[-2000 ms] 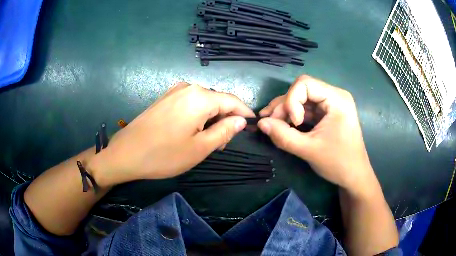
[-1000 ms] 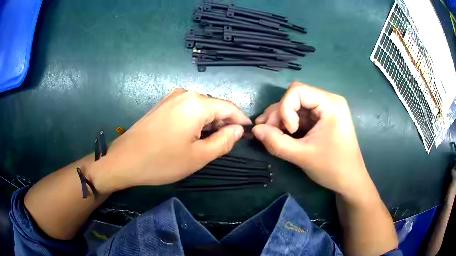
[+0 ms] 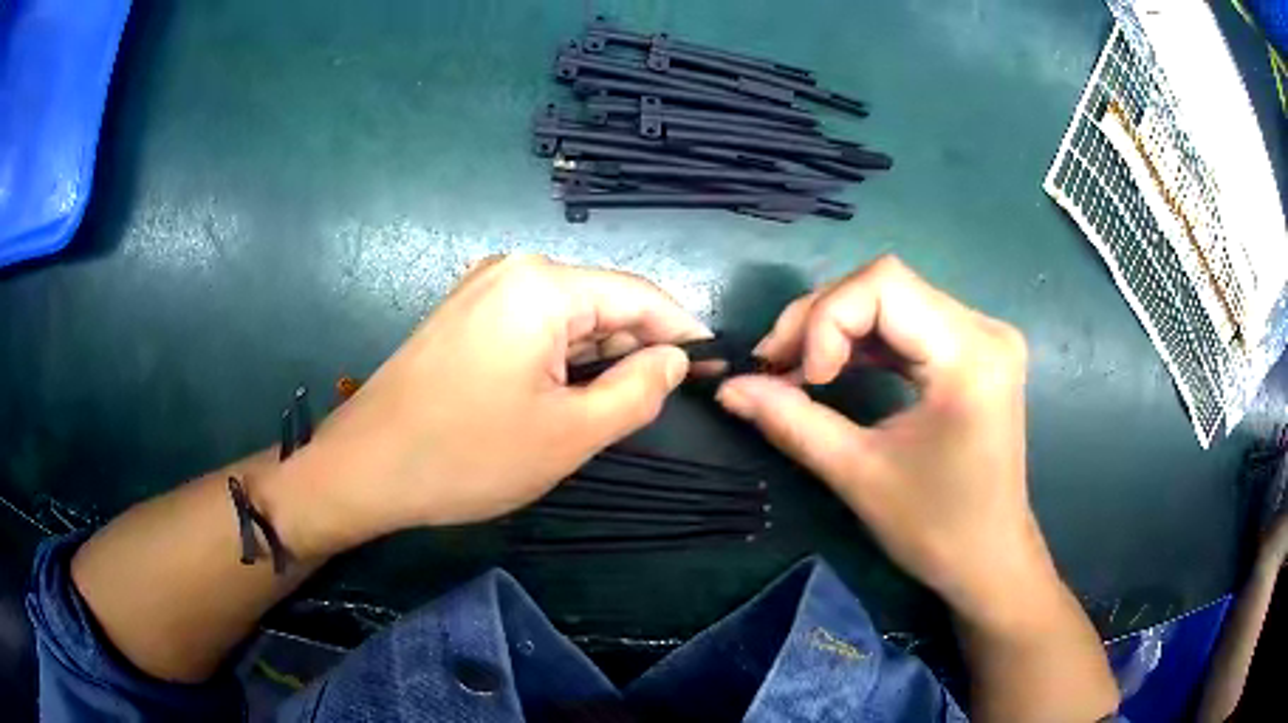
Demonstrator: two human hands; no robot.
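My left hand (image 3: 551, 381) grips a slim black rod (image 3: 702, 348) between thumb and forefinger; the rod's right end sticks out and most of it is hidden in the hand. My right hand (image 3: 833, 374) is close to that end, thumb and forefinger slightly parted, with a small dark and brassy spot at the fingertips; whether it is gripped I cannot tell. Several thin black rods (image 3: 664, 502) lie below the hands, partly under my left hand, with small pale spots at their right ends. Short black strips (image 3: 252, 526) hang on my left wrist.
A pile of black rods with flat, holed heads (image 3: 706, 127) lies beyond the hands on the dark green mat (image 3: 353, 113). A blue tray (image 3: 50, 127) is at the upper left. A white ladder-like sheet (image 3: 1158, 212) lies at the right. Part of another person's arm (image 3: 1250, 622) shows lower right.
My right thumb and forefinger have opened slightly and moved a little right from the left fingertips. More of the rod's end shows. Another person's arm has appeared at the lower right.
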